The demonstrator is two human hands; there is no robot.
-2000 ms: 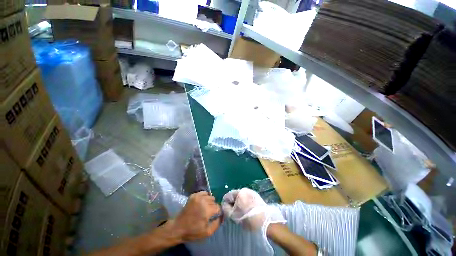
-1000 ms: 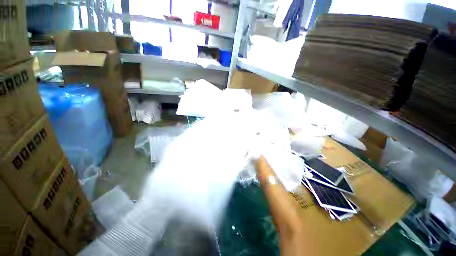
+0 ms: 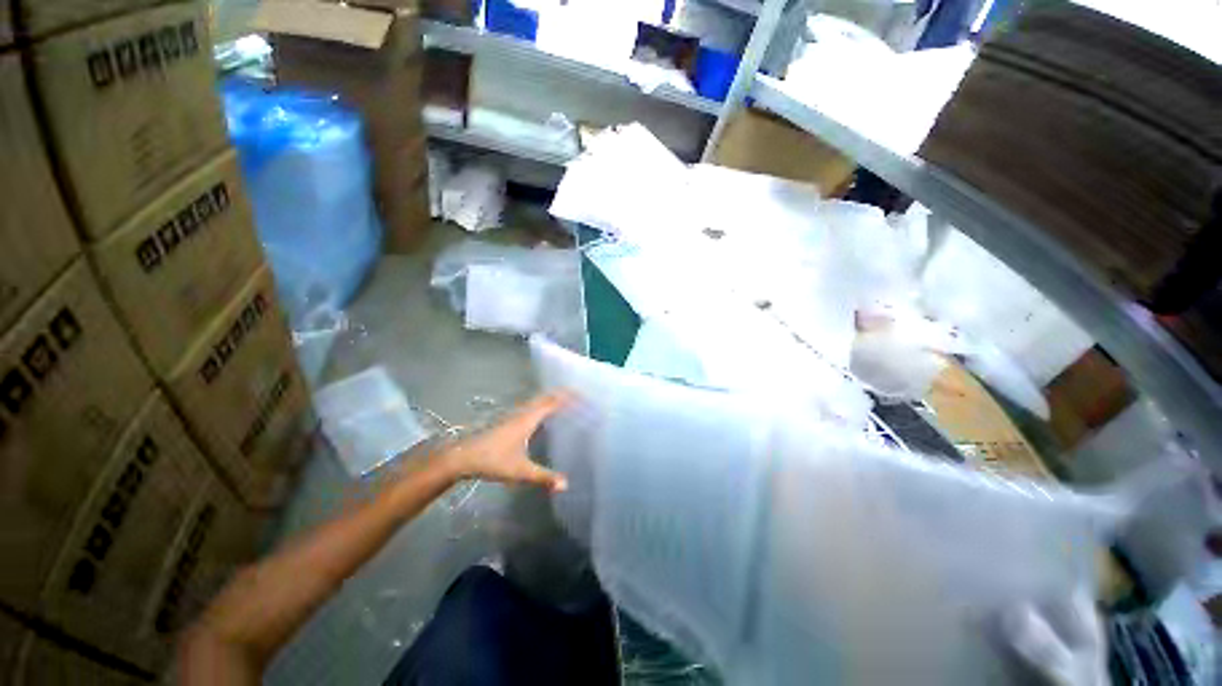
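A whitish ribbed air column bag (image 3: 804, 536), blurred, spreads across the lower right over the green bench (image 3: 611, 311). My bare left hand (image 3: 516, 449) is at its left edge, thumb and fingers apart, not closed on it. My right hand is a blurred pale shape (image 3: 1052, 643) at the sheet's lower right; its grip cannot be made out. The sheet hides most of the solar panels and of the brown cardboard sheet (image 3: 985, 426).
Packed cartons (image 3: 168, 255) are stacked at the left, with a blue plastic-wrapped stack (image 3: 308, 188) behind. Plastic sleeves (image 3: 369, 418) lie on the floor. White bags (image 3: 730, 255) are piled on the bench. A metal shelf (image 3: 938, 188) holds flattened cartons (image 3: 1072, 134) at upper right.
The ribbed bag, low at the bench edge two seconds ago, was swung up in a blur and now spreads over the panels. My hands have moved from close together to far apart.
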